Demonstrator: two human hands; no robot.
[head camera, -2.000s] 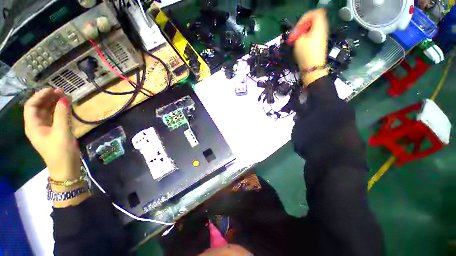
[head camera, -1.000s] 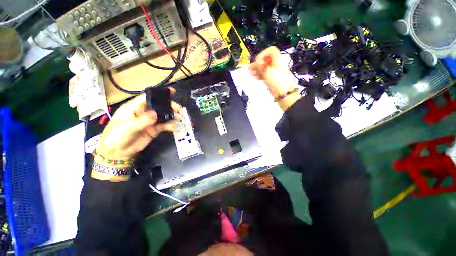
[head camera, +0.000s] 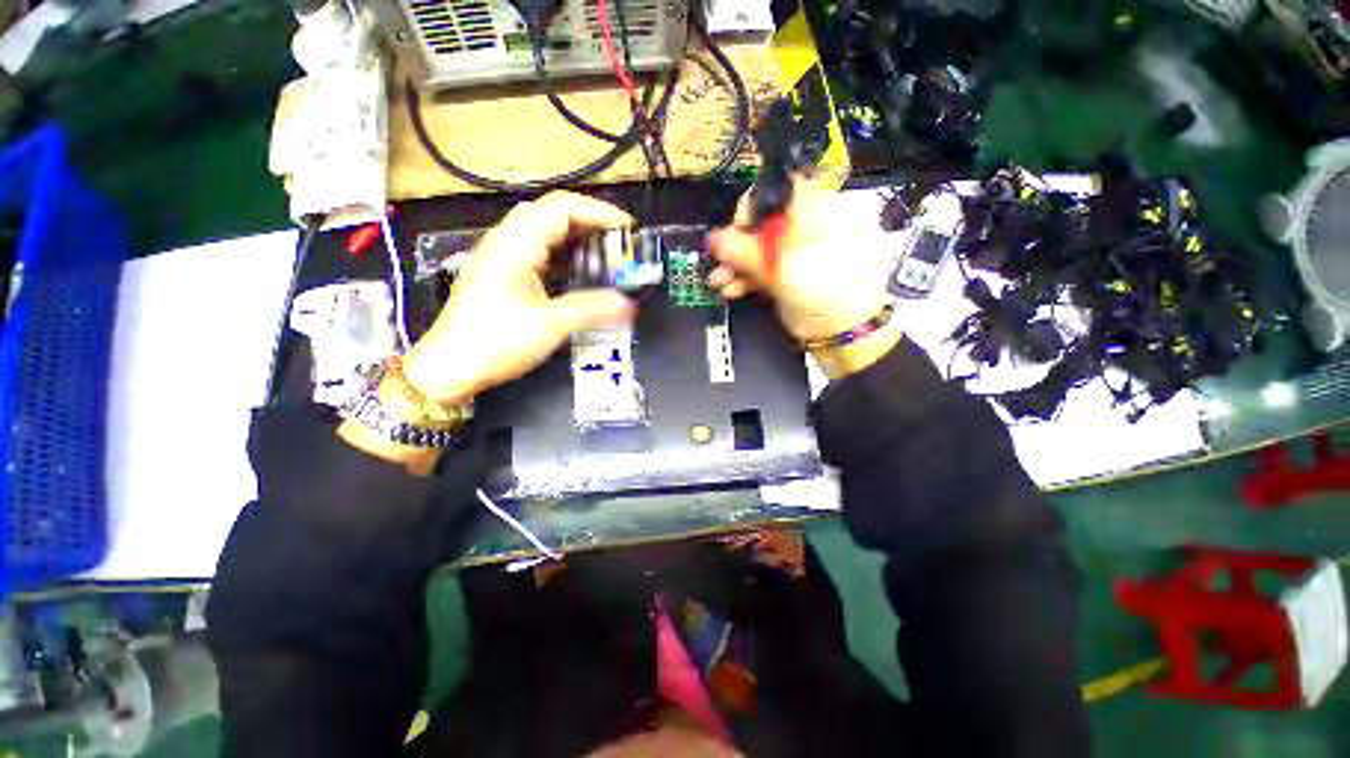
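My left hand (head camera: 511, 304) holds a small adapter circuit board (head camera: 625, 258) with blue, yellow and silver parts, above the black test fixture (head camera: 555, 462). My right hand (head camera: 811, 264) is closed around the red test probe (head camera: 770, 245), at the fixture's upper right. A black coiled cable (head camera: 789, 145) rises from the right hand's fingers; its exact hold is blurred. The white socket strip (head camera: 609, 388) lies partly under the left hand. A green fixture board (head camera: 690, 280) shows between the hands, above a pale upright strip (head camera: 721, 354).
A beige-grey instrument (head camera: 511, 42) with red and black leads stands behind. A white power strip (head camera: 338, 148) is at upper left, a blue perforated crate (head camera: 56, 370) far left. Heaped black adapters (head camera: 1103, 289) and a grey handheld device (head camera: 924, 255) lie right. A thin white cable (head camera: 518, 526) crosses the front edge.
My left hand has moved right and now shows a circuit board instead of a black unit. A black cable now shows at my right hand. The view has shifted, moving the fixture right.
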